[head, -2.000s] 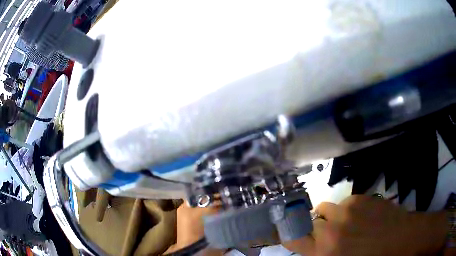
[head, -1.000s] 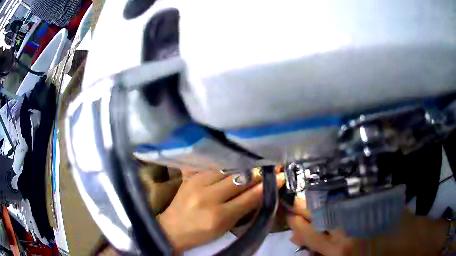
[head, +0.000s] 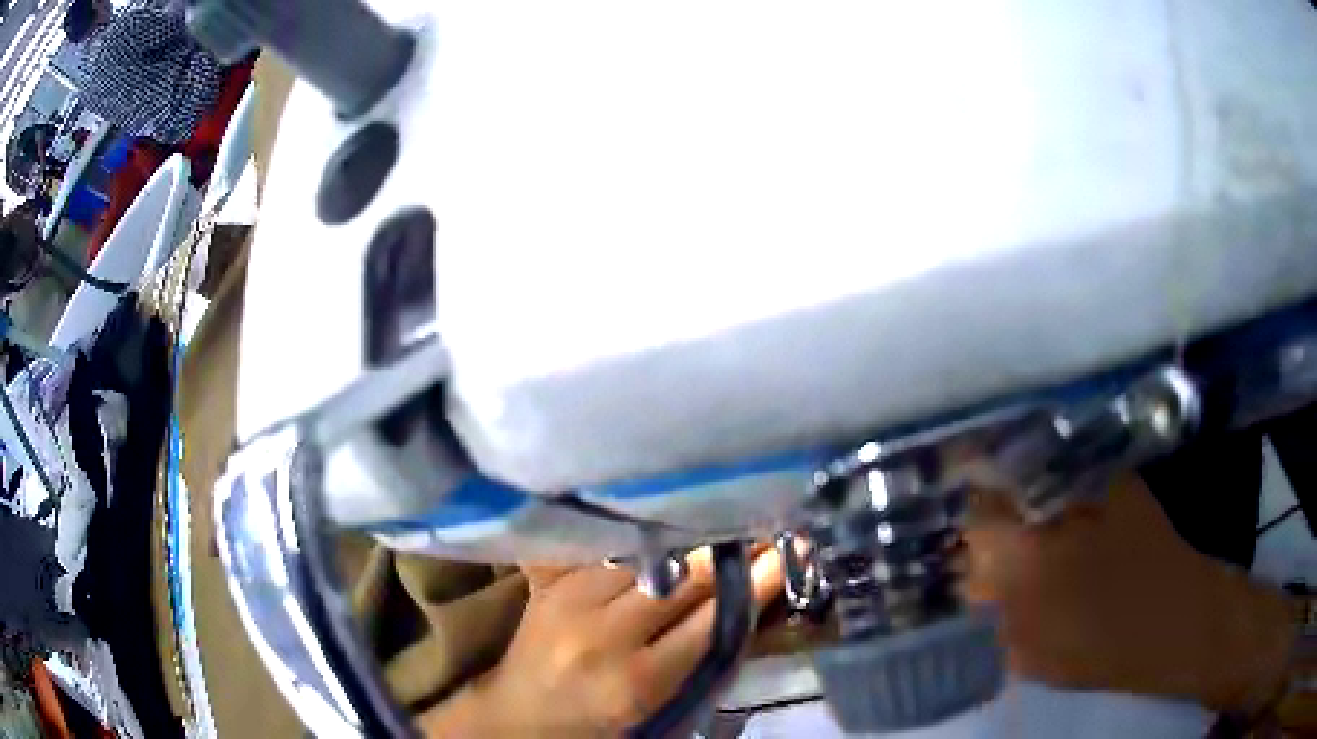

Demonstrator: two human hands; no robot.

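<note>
The big white sewing machine head (head: 809,188) with a blue stripe fills most of the view. A grey ribbed tension dial (head: 910,671) and shiny metal parts hang low on its front. My left hand (head: 592,643) is below the head, fingers stretched towards the needle area, on the tan garment panel (head: 448,614); its fingertips are partly behind the metal parts. My right hand (head: 1119,599) is right of the dial; its fingers are hidden behind the dial and metal parts, so what it holds cannot be told. The presser foot and needle are hidden.
A curved shiny thread take-up guard (head: 282,578) is at the head's left end. A grey ribbed screw (head: 325,51) stands on top. Tan cloth (head: 214,419) and black cloth (head: 135,505) lie left of the head. A person in a checked top (head: 152,72) is far left. Black pieces show at right.
Since one second ago, the view has shifted, showing more of the head's top. My right hand is higher beside the dial. Compared with two seconds ago, my left hand shows more fully.
</note>
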